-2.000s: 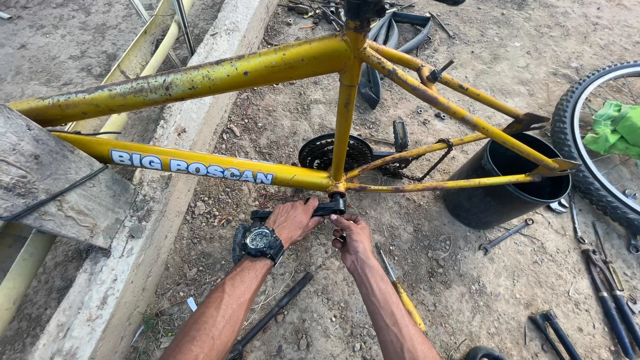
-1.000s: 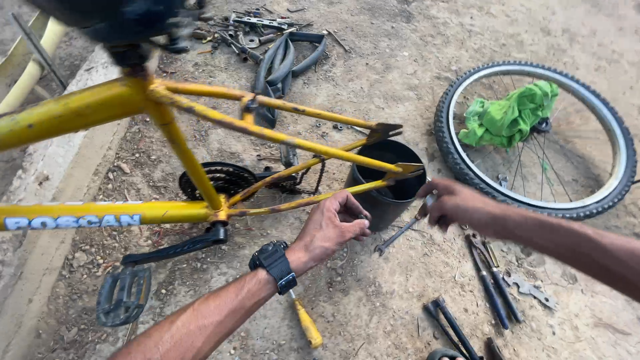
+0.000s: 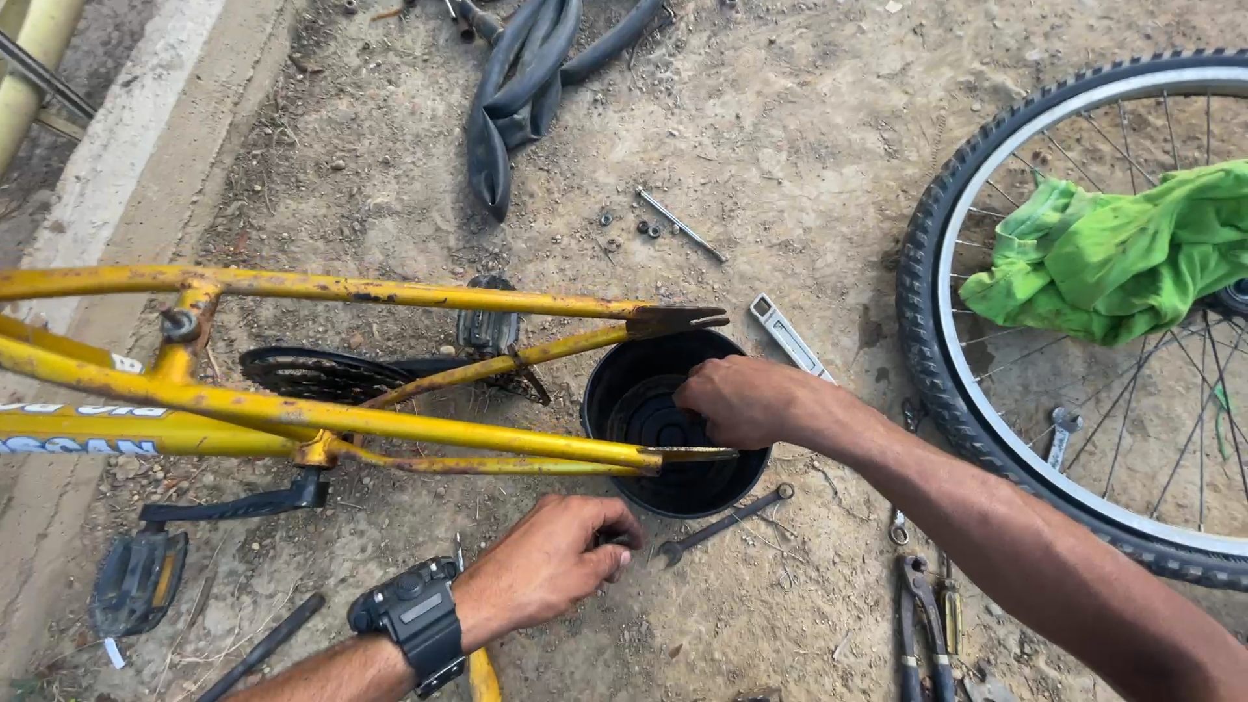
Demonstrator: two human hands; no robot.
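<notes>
My right hand (image 3: 736,400) is over the mouth of a black bucket (image 3: 597,390), its fingers curled and partly hidden, so I cannot tell what they hold. Below the bucket, my left hand (image 3: 556,556) is closed around a small dark part (image 3: 612,536), and a black watch (image 3: 414,619) is on that wrist. The rusty yellow bicycle frame (image 3: 419,424) extends in from the left, its rear dropouts (image 3: 678,320) over the bucket. A crank arm (image 3: 229,504) with a pedal (image 3: 139,582) hangs at the lower left, and the chainring (image 3: 322,373) shows behind the tubes.
A wheel (image 3: 936,390) bearing a green cloth (image 3: 1102,258) lies at the right. An open-ended wrench (image 3: 726,525), pincers (image 3: 921,624) and a flat metal tool (image 3: 788,336) rest on the dirt. Inner tubes (image 3: 531,78), an axle (image 3: 682,226) and small nuts (image 3: 648,229) lie beyond the bucket.
My right hand has moved from beside the wrench to the bucket's mouth. The wrench now lies on the ground. Both hands were at the crank two seconds ago; the view has shifted right.
</notes>
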